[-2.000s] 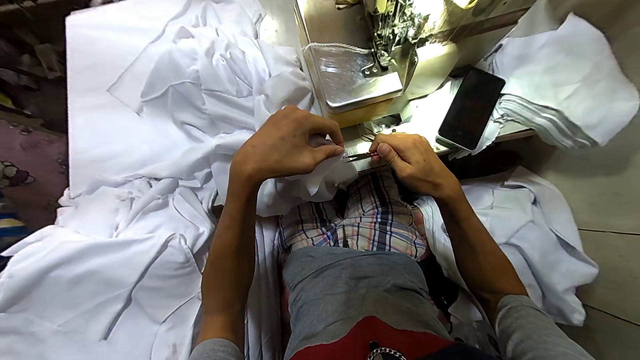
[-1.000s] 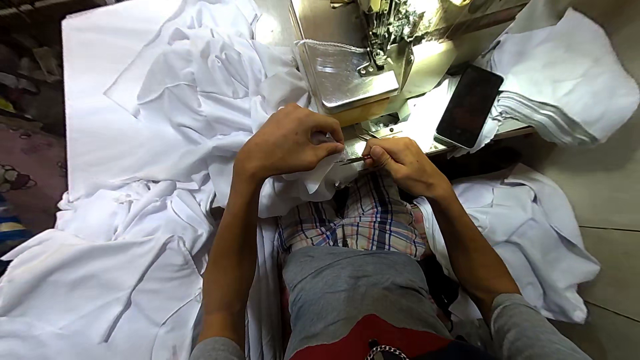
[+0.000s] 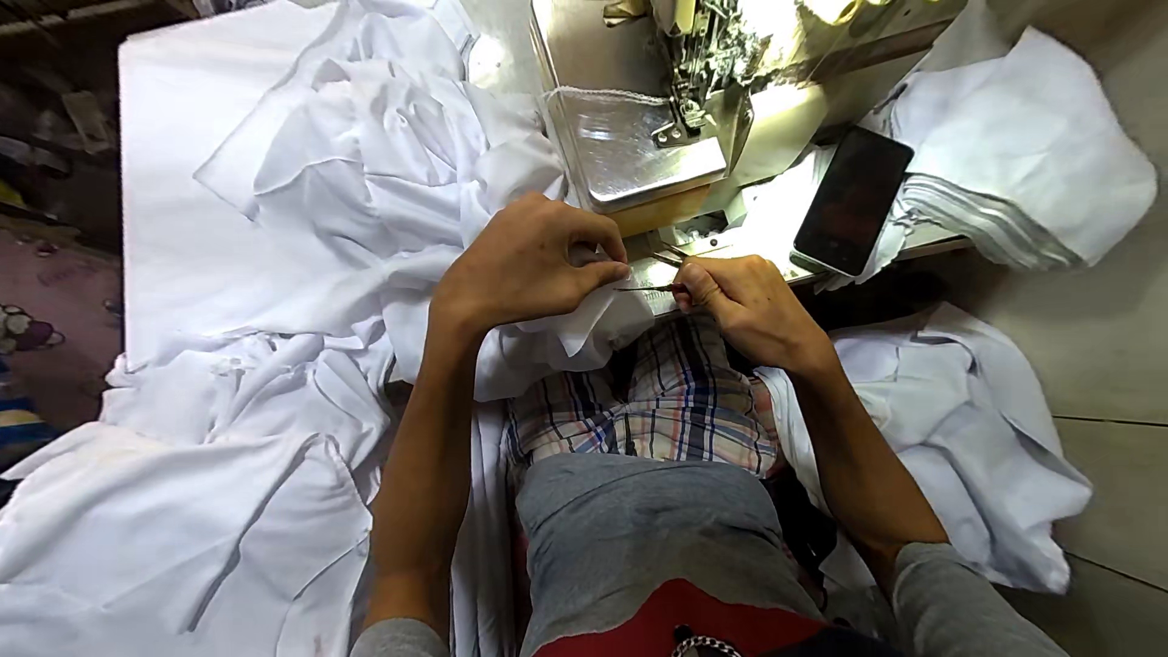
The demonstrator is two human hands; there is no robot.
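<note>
My left hand pinches the edge of a white fabric piece between thumb and fingertips, over my lap at the table edge. Just to its right, my right hand grips a thin, pointed metal tool, whose tip reaches the pinched cloth. The tool's kind cannot be told. Another slim metal piece shows above the right fingers; whether it belongs to the same tool is unclear. Beyond both hands stands a sewing machine with its presser foot area lit and a metal plate in front.
White cloth lies heaped over the table at left, with more garments below it. A black smartphone rests right of the machine, beside stacked white fabric pieces. Further white cloth lies at my right side.
Two seconds ago my right hand was slightly farther right of my left; it has moved a little left, toward the pinched cloth. My left hand keeps its pinch.
</note>
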